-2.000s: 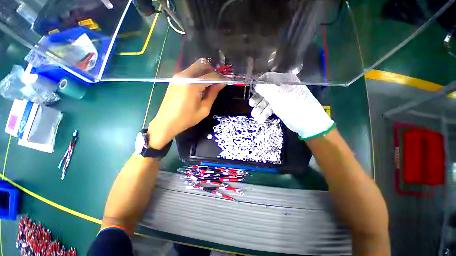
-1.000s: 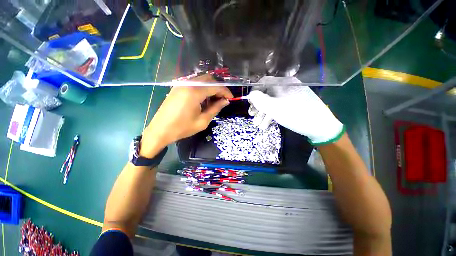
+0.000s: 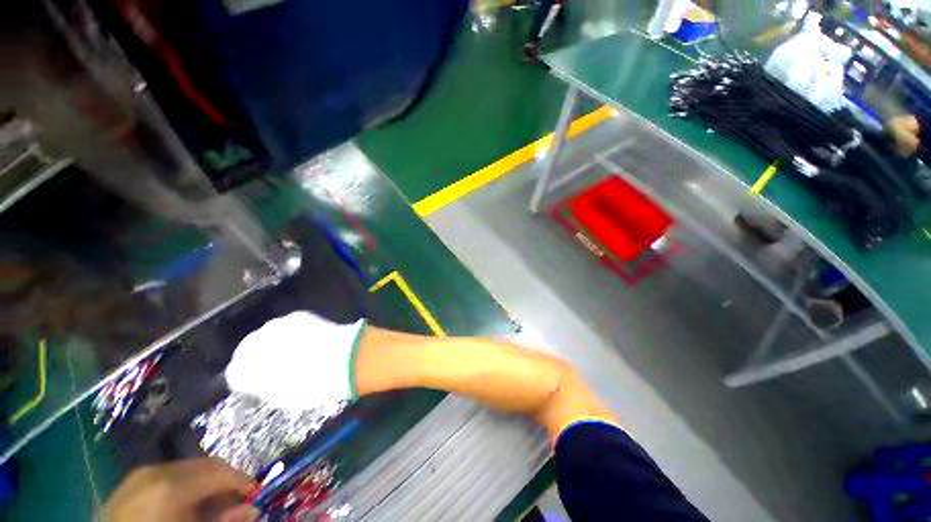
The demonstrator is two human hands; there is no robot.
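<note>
The view is tilted and blurred. My right hand (image 3: 296,359), in a white knitted glove with a green cuff, is over the black tray beside the heap of small white parts (image 3: 250,436). Its fingers are not clear. My left hand (image 3: 184,493), bare and cut off by the bottom edge, is beside a bunch of red, black and white leads (image 3: 311,489) at the tray's blue edge. I cannot tell if it holds one. More leads (image 3: 125,393) lie left of the tray. Part of the dark press (image 3: 133,153) shows at upper left.
The clear guard's edge (image 3: 153,352) crosses at left. The ribbed grey strip (image 3: 449,459) lies under my right forearm. A red container (image 3: 621,216) is on the floor. Another green bench (image 3: 633,76) at right holds black cables (image 3: 806,143), with a person's hand (image 3: 903,133) near them.
The camera view has swung right and tilted, showing the aisle and second bench. My hands are now apart; before, they met at the press, with a red lead between them one second ago.
</note>
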